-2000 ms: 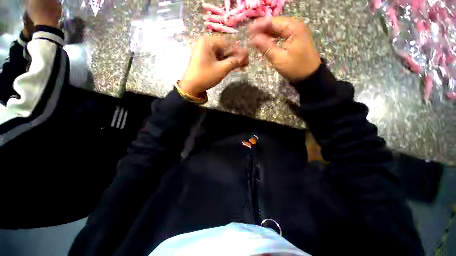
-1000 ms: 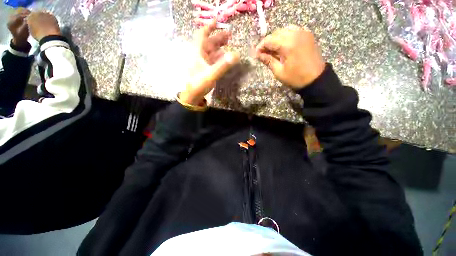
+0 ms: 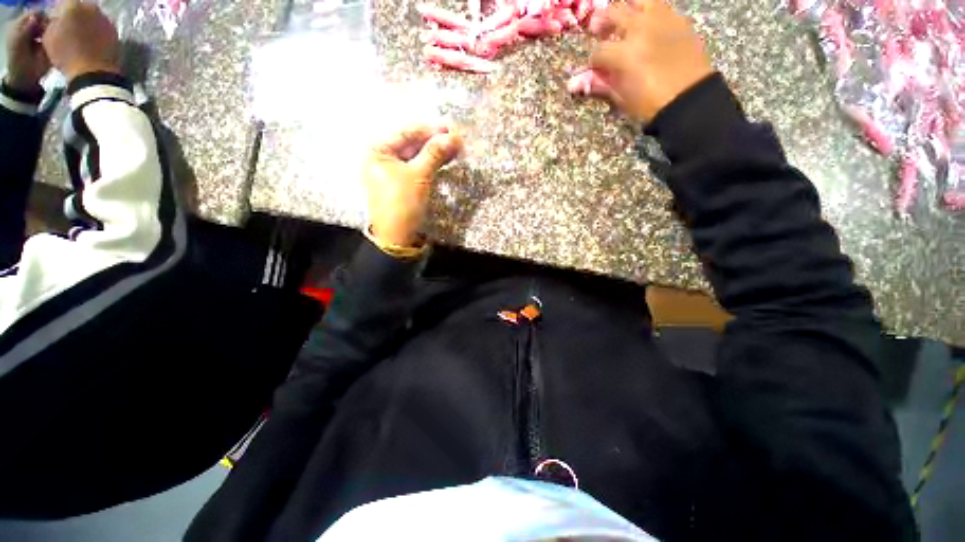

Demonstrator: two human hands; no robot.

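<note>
My left hand (image 3: 404, 185) is low over the table, left of centre, thumb and fingertips pinched together; whether thin film is between them cannot be told. My right hand (image 3: 648, 61) is at the right end of the loose pile of matt pink items (image 3: 508, 28). A pink piece (image 3: 589, 83) shows at its thumb and fingertips. The hand covers part of the pile. A glossy whitish patch, likely empty clear bags, (image 3: 317, 79) lies left of the pile, partly lost in glare.
The finished pile of shiny wrapped pink pieces (image 3: 918, 95) lies at the right on the speckled tabletop (image 3: 550, 191). At the left, another person's hands (image 3: 79, 40) and black-and-white sleeve (image 3: 125, 180) are at the table. The table's front edge runs just before my jacket.
My right hand has moved up and right to the loose pile, and a pink piece now shows at its fingertips. My left hand has lowered, and its spread fingers have closed to a pinch.
</note>
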